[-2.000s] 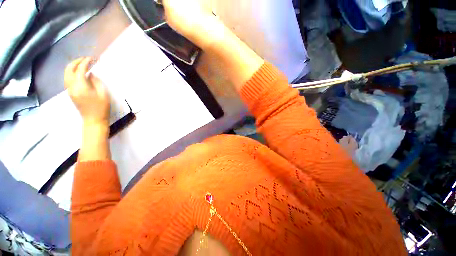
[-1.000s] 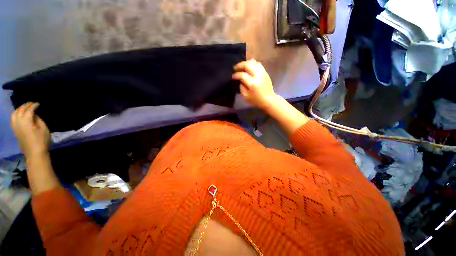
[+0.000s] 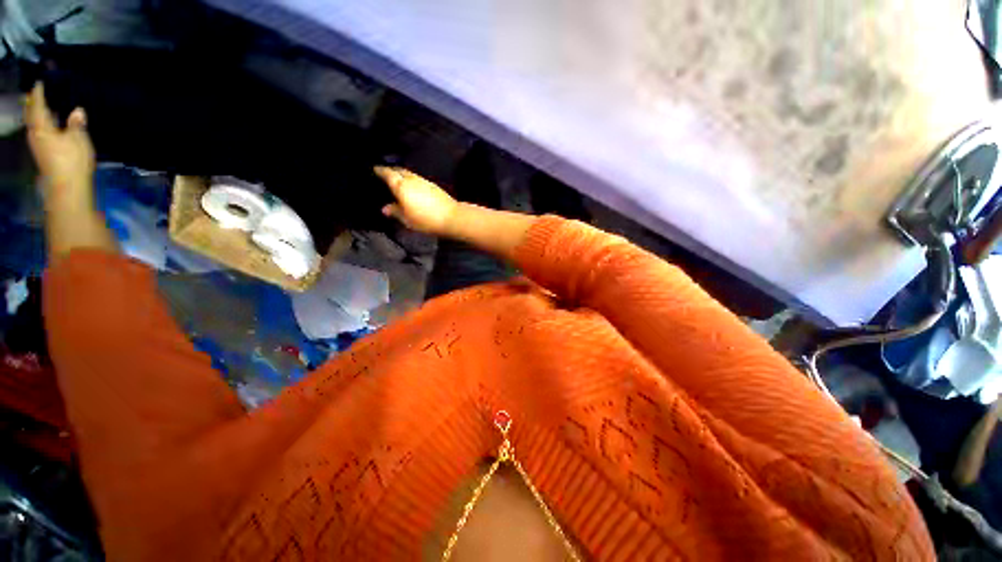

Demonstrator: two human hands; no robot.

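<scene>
A black cloth piece lies or hangs between my two hands at the upper left, off the table's near side. It merges with the dark area around it, so its outline is hard to see. My left hand is at its left end, with finger and thumb apart. My right hand is at its right end; its fingertips meet the dark area, and whether they grip the cloth cannot be told. The steam iron rests at the table's right end.
The pale pressing table with brown spots runs diagonally across the upper right. A hose trails down from the iron. Below my hands are a cardboard box with white rolls and cloth scraps. Blue and white cloth lies right.
The pale panel seen earliest is out of view. Both hands and the black cloth have moved off the table to the left, and the view has turned left. The iron now shows at far right.
</scene>
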